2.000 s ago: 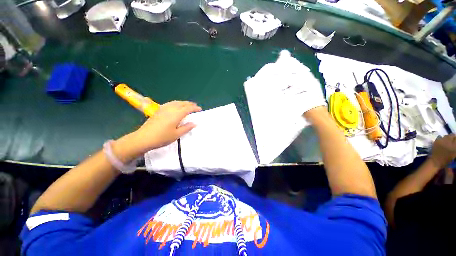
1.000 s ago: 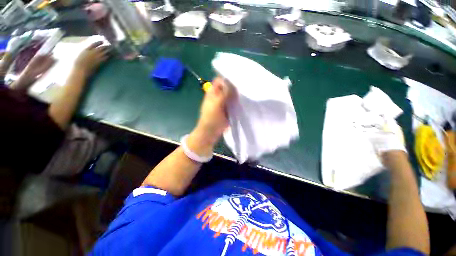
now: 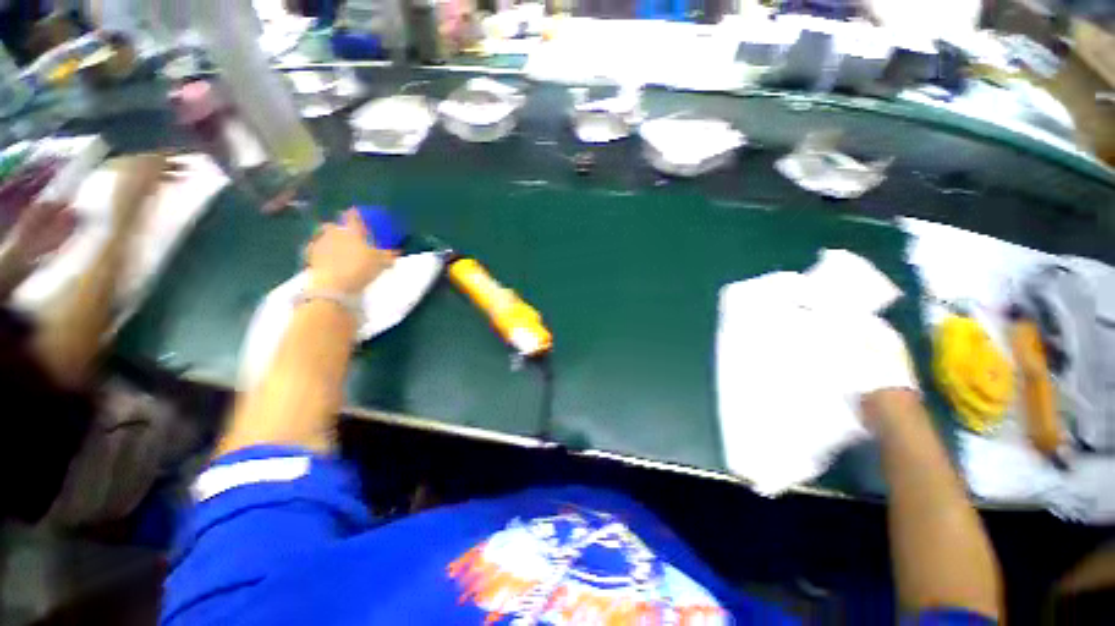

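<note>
My bare left hand [image 3: 349, 254] is blurred, with its fingers against the small blue box [image 3: 383, 228]. A white cloth [image 3: 401, 294] shows on both sides of its wrist; whether the fingers grip box or cloth is unclear. An orange electric screwdriver [image 3: 495, 306] lies on the green bench [image 3: 624, 330] right of that hand, its black cord running over the front edge. My right hand [image 3: 883, 357], in a white glove, rests on a second white cloth [image 3: 783, 379]; glove and cloth blend together, hiding the fingers.
White housings [image 3: 691, 142] stand in a row on the dark belt [image 3: 746, 184] beyond the bench. At right, a yellow bundle [image 3: 972, 373] and a second orange screwdriver [image 3: 1037, 382] lie on another cloth. A neighbour's arm [image 3: 104, 275] and a tall bottle [image 3: 263, 104] are at left.
My left hand has carried its cloth leftward and down beside the blue box, uncovering the screwdriver. My right hand stays on its cloth. The view has turned left.
</note>
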